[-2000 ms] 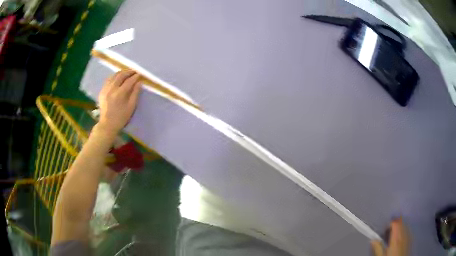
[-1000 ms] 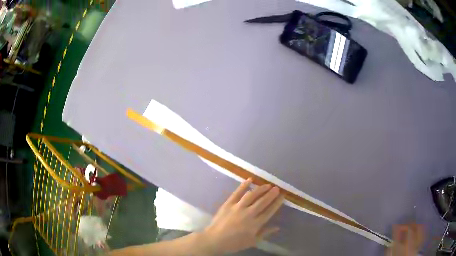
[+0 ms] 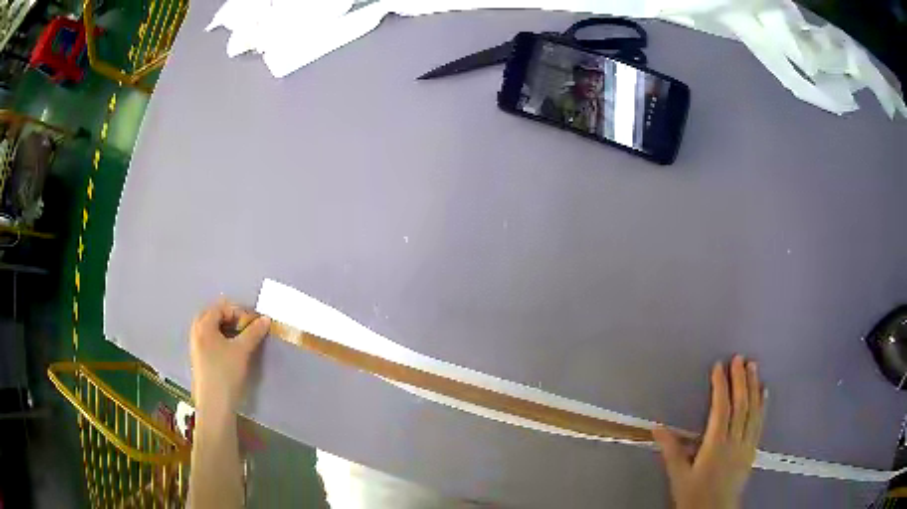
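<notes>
A long white fabric strip lies across the near part of the table. A narrow tan template strip lies along it, with white showing on both sides. My left hand pinches the template's left end between thumb and fingers, beside the strip's left end. My right hand lies flat across the strip, thumb on the template's right part. The white strip runs on past my right hand to the table's right edge. The dark iron is cut off at the right edge.
A phone with a lit screen lies partly over black scissors on the grey-lavender table. White fabric pieces lie along the far edge. A yellow wire basket stands at lower left. White cloth hangs at the near edge.
My left hand has moved left from the template's middle to its left end. My right hand has moved left and rests flat on the strip. The strip lies more nearly level across the view.
</notes>
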